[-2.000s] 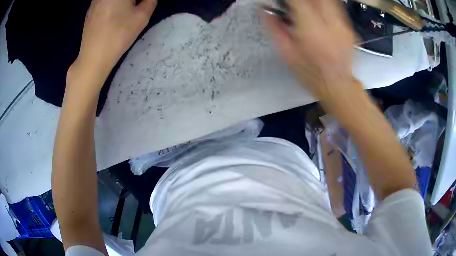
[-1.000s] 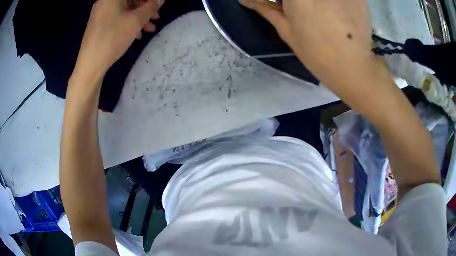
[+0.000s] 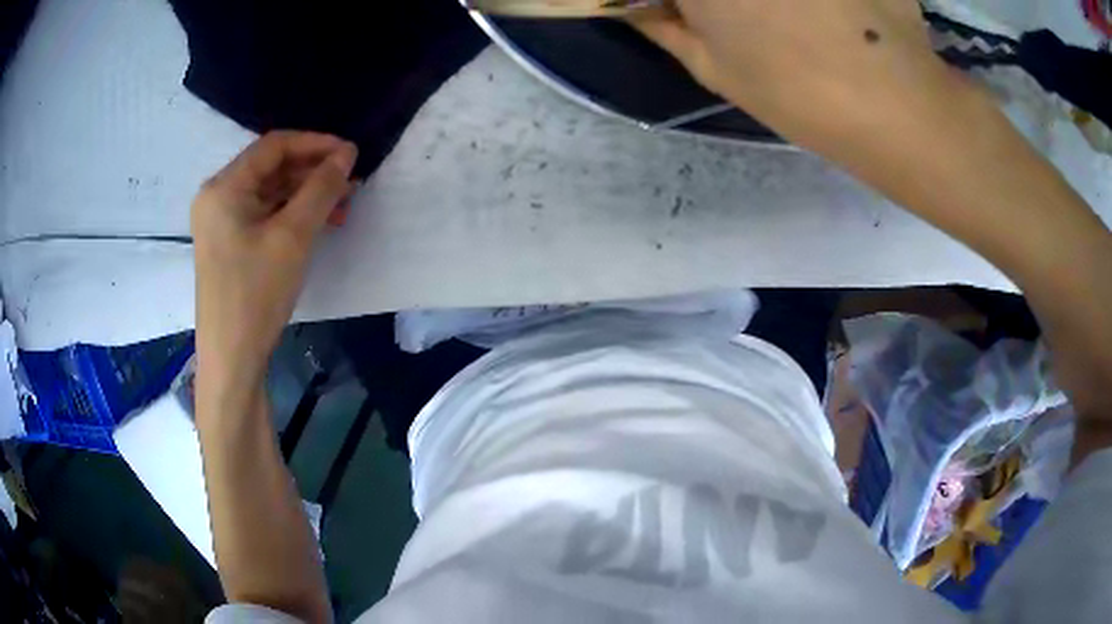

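A black cut fabric panel [image 3: 329, 61] lies at the upper left of the view, running off the top edge. My left hand [image 3: 274, 195] is at its lower tip, fingertips pinched together on the cloth edge. Whether a tape is also in the fingers cannot be told. My right hand [image 3: 780, 49] grips the light wooden handle of the dark iron [image 3: 610, 73] at top centre. The iron's silvery rim faces me and its pointed end is at the panel's right edge. The top of the iron is cut off by the frame.
The white speckled table cover [image 3: 549, 232] has its front edge just before my white shirt. A dark braided cord [image 3: 969, 43] runs right from the iron. A blue crate [image 3: 79, 396] is below left. A clear plastic bag [image 3: 951, 402] with scraps is below right.
The iron came into my right hand over the table and now sits higher in view. My left hand has moved down to the panel's lower tip. The panel has shifted right in view.
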